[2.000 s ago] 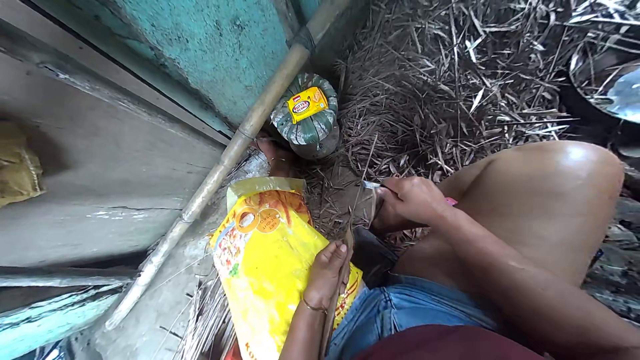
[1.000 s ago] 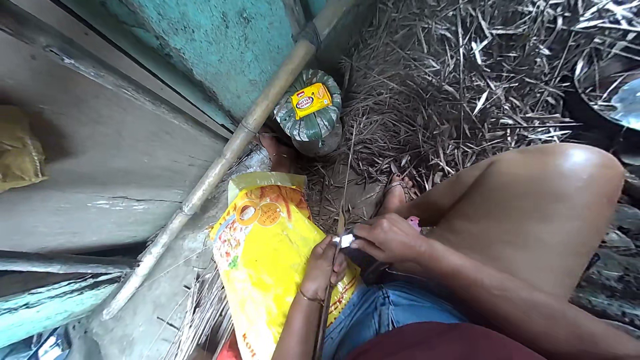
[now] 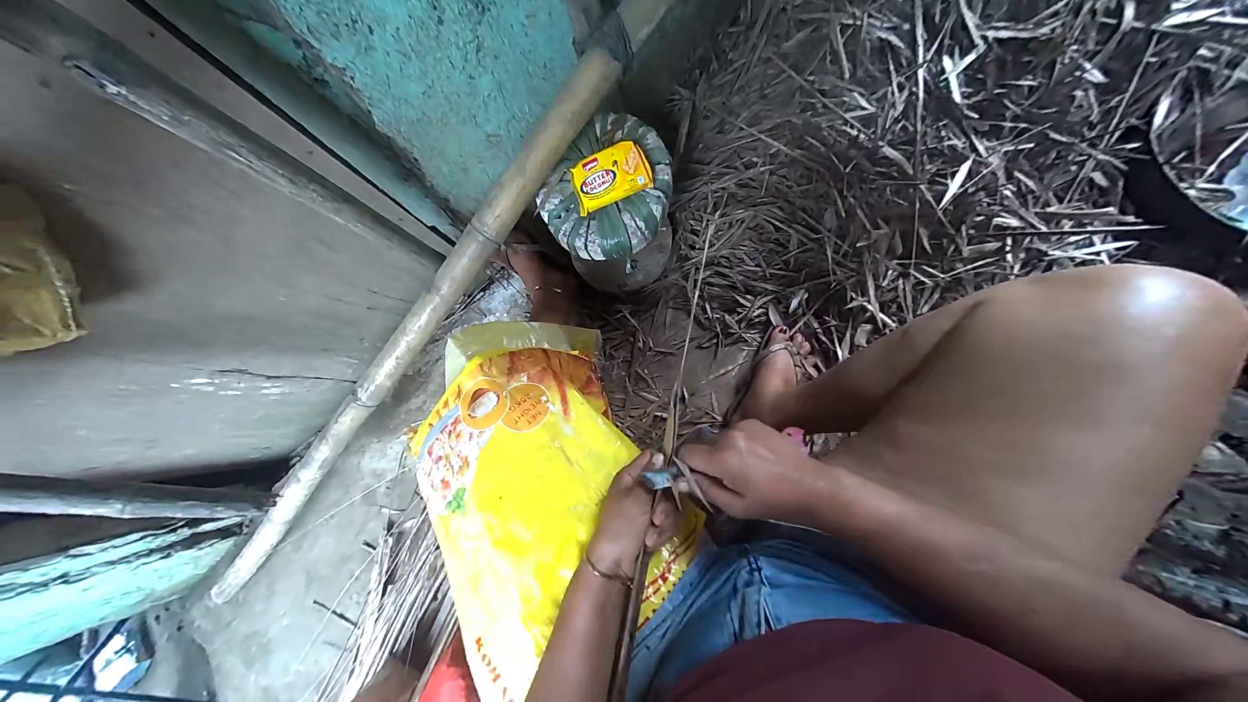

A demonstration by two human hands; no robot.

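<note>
My left hand [image 3: 634, 512] is closed around a long thin palm leaf rib [image 3: 675, 419] that runs from my forearm out past my fingers. A small grey blade [image 3: 659, 478] shows at my left fingertips, against the rib. My right hand [image 3: 746, 470] is right beside it, fingers bent around a dark tool whose shape is mostly hidden, with thin leaf strips at its fingertips. Under my left hand, a yellow printed plastic sack [image 3: 536, 526] lies over my leg.
A bamboo pole [image 3: 458, 273] slants across the left side. Beyond it, a yellow biscuit packet [image 3: 611, 177] rests on a green-and-white wrapped container [image 3: 624, 229]. Dry leaf strips [image 3: 838, 166] cover the ground ahead; a bundle of thin sticks [image 3: 400, 595] lies left of the sack. A round pan [image 3: 1185, 146] is at right.
Two seconds ago my right hand was farther from my left, with the blade ahead of it. It has come back beside my left hand, which still grips the rib.
</note>
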